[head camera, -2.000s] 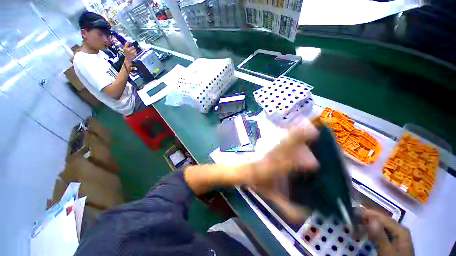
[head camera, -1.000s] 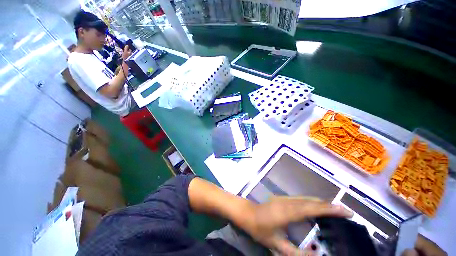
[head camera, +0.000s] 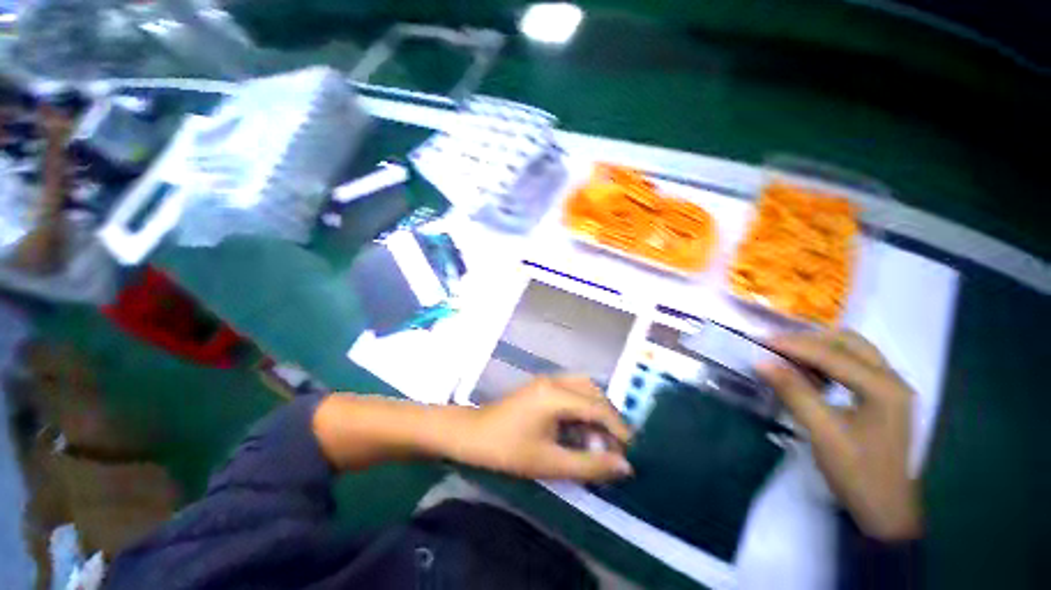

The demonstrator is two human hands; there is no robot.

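Observation:
The white housing (head camera: 622, 375) lies in front of me, its large grey-brown panel (head camera: 562, 328) at the left. A dark green circuit board (head camera: 703, 467) covers most of the key area, with a few keypad dots showing at its upper left. My left hand (head camera: 547, 429) is curled at the board's left edge; a small dark patch shows between its fingers, too blurred to identify. My right hand (head camera: 847, 415) pinches a pale, shiny display piece (head camera: 728, 346) at its right end, above the board's far edge. The piece is tilted over the display window.
Two tubs of orange keycaps (head camera: 640, 219) (head camera: 795, 251) stand beyond the housing. A dotted keypad stack (head camera: 496, 161) and a board stack (head camera: 403, 277) lie left. Farther left are a bagged bundle (head camera: 271, 156), an empty frame (head camera: 490, 42) and a blurred person's arm (head camera: 48, 190).
The view has swung right. The dark board, earlier raised and blurred, now lies over the key area. My left hand has moved off its top to its left edge; my right hand has come fully into view.

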